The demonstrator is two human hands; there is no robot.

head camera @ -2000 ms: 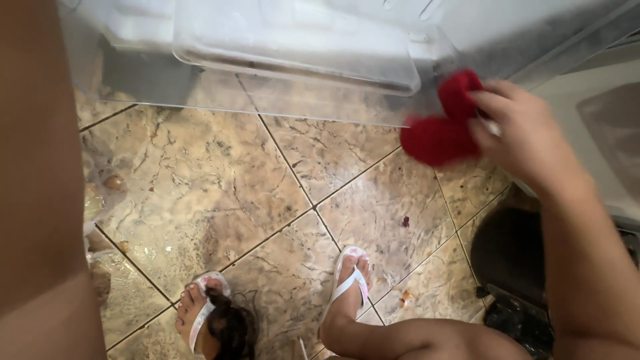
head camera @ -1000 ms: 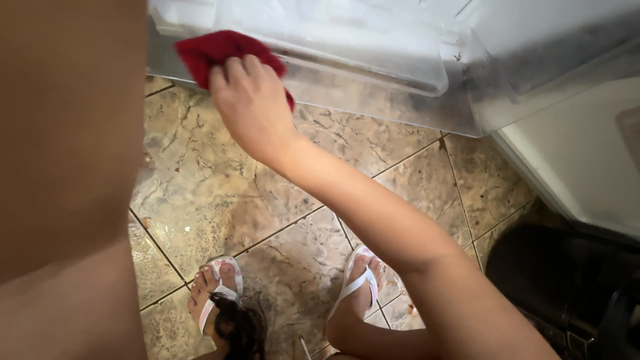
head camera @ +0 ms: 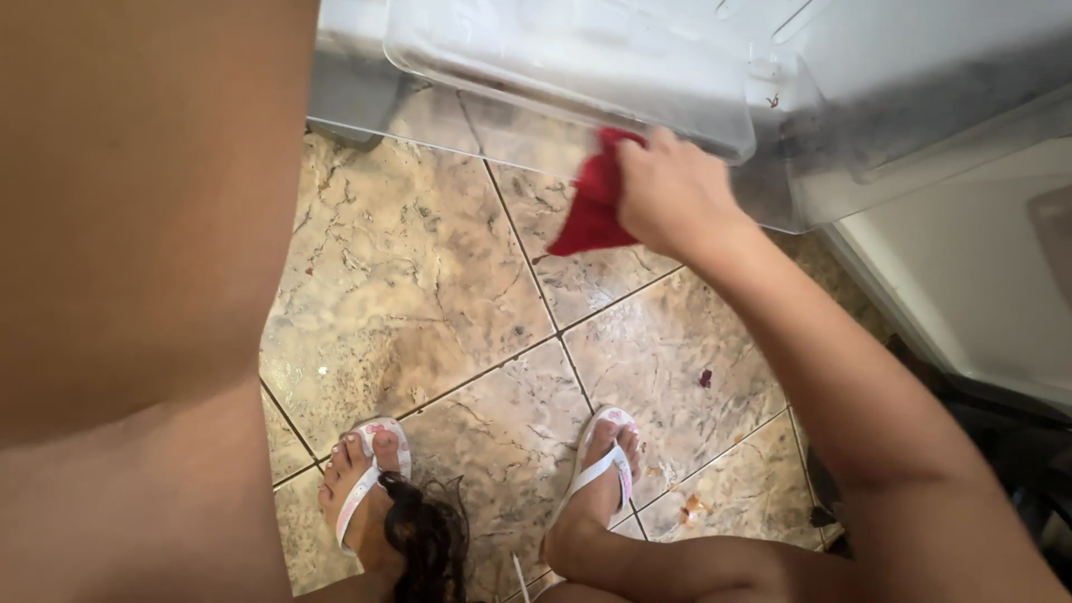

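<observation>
A red cloth [head camera: 590,209] is gripped in my right hand [head camera: 674,188], its loose end hanging to the left above the floor tiles. The hand is at the lower edge of a clear plastic drawer or bin [head camera: 569,92], which looks like part of a refrigerator; I cannot tell for certain. Some reddish-brown bits [head camera: 772,100] lie in the right part of the clear plastic. My left arm [head camera: 151,209] fills the left side of the view, large and close, and its hand is outside the frame.
Below are floor tiles [head camera: 477,360] with a dark red scrap [head camera: 706,378] and orange scraps [head camera: 693,509]. My feet in white flip-flops [head camera: 615,469] stand on them. A white panel [head camera: 963,260] is at right, with a dark object [head camera: 988,452] beneath it.
My right hand, with the red cloth, has moved from the left part of the plastic's lower edge back toward the right. It was at the right side two seconds ago.
</observation>
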